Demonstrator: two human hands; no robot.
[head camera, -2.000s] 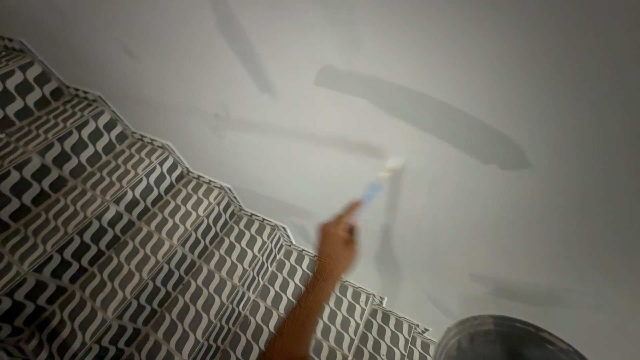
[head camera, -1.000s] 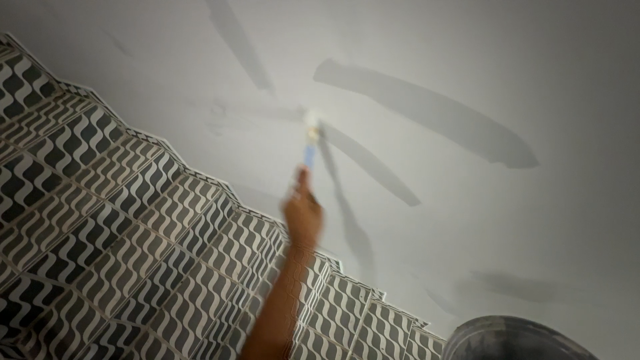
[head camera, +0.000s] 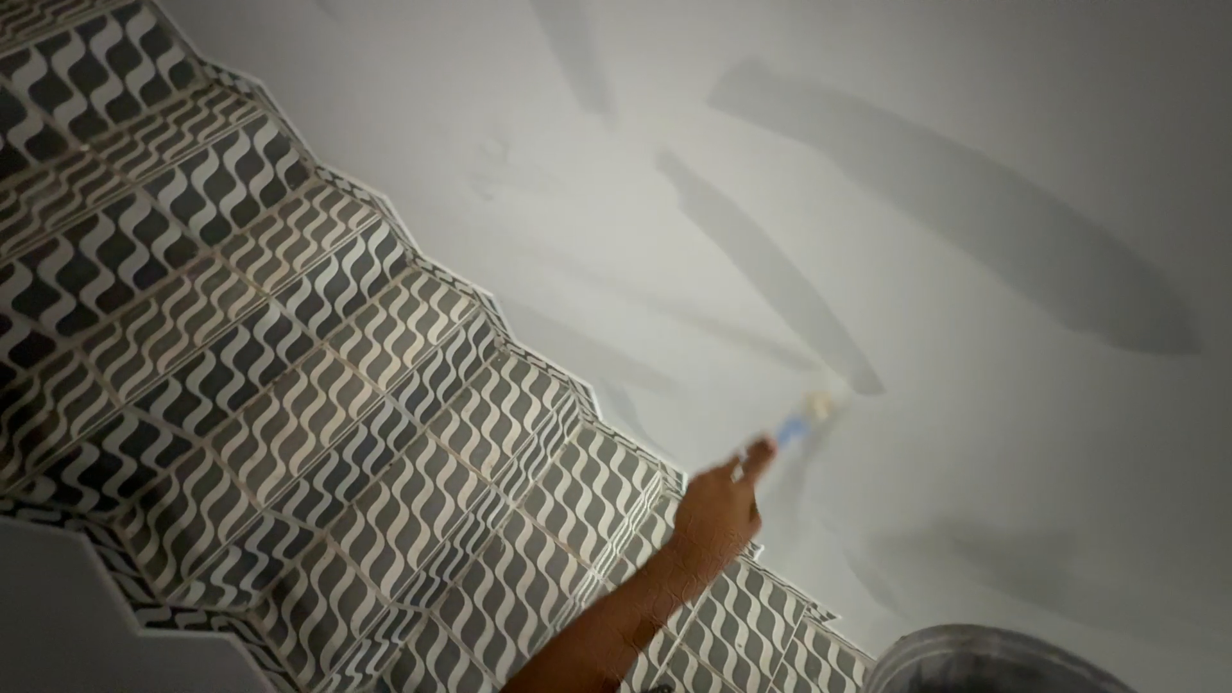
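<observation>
My left hand (head camera: 720, 505) reaches in from the bottom edge and grips the blue handle of a paintbrush (head camera: 799, 420). The brush's pale bristles are blurred and lie at or very near the pale gray wall (head camera: 972, 423). Just above the bristles ends a darker gray brush stroke (head camera: 775, 274), slanting down to the right. A broader dark stroke (head camera: 962, 207) crosses the upper right of the wall. My right hand is out of view.
Stairs with wavy-patterned tiles (head camera: 385, 404) fill the left side, with a stepped tile skirting (head camera: 452, 279) along the wall. The rim of a dark bucket (head camera: 991, 635) shows at the bottom right. A gray stepped surface (head camera: 67, 606) stands at the lower left.
The brush moved up and left between the first two frames; it has since gone down and right. The stroke above it, absent in the first frame, appears a second ago.
</observation>
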